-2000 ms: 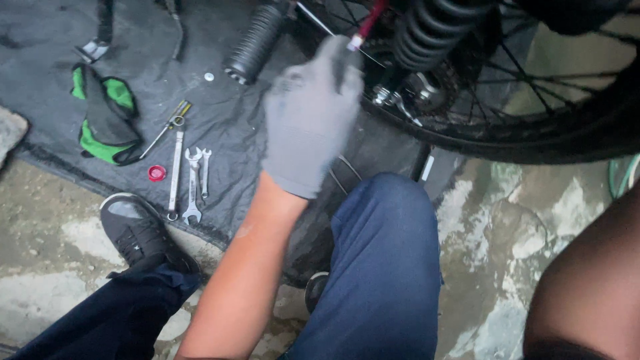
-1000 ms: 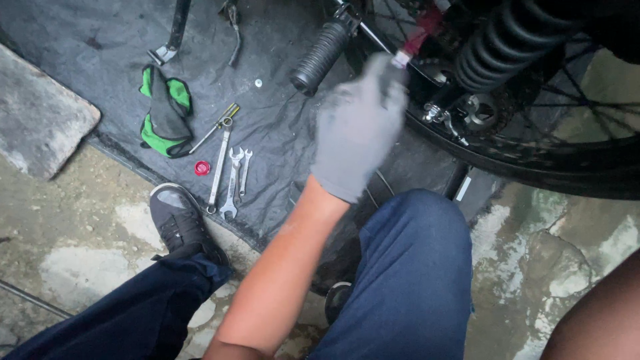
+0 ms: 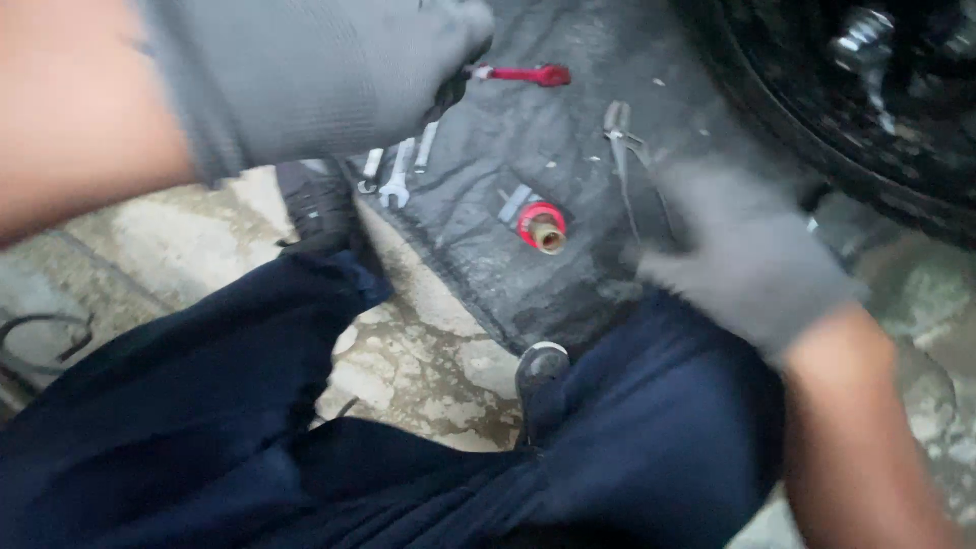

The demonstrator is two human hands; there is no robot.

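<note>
My left hand, in a grey glove, is closed around a dark handle of a tool with a red end, held above the black ground sheet. My gloved right hand is blurred, with thumb and fingers apart, beside the handles of metal pliers that lie on the sheet. Between the hands sits a red ring-shaped part with a brass-coloured hollow fitting, next to a small grey flat piece. An open-end wrench and other wrenches lie partly hidden below my left hand.
At the upper right stands a wheel with a black tire, a shiny metal nut or fitting near its hub. The dark sheet ends over a patchy concrete floor. My shoes and knees frame its near edge. A black cable lies at the left.
My left hand has moved away from the wheel area with the red-ended tool. My gloved right hand has come into view near the pliers. The view has swung strongly.
</note>
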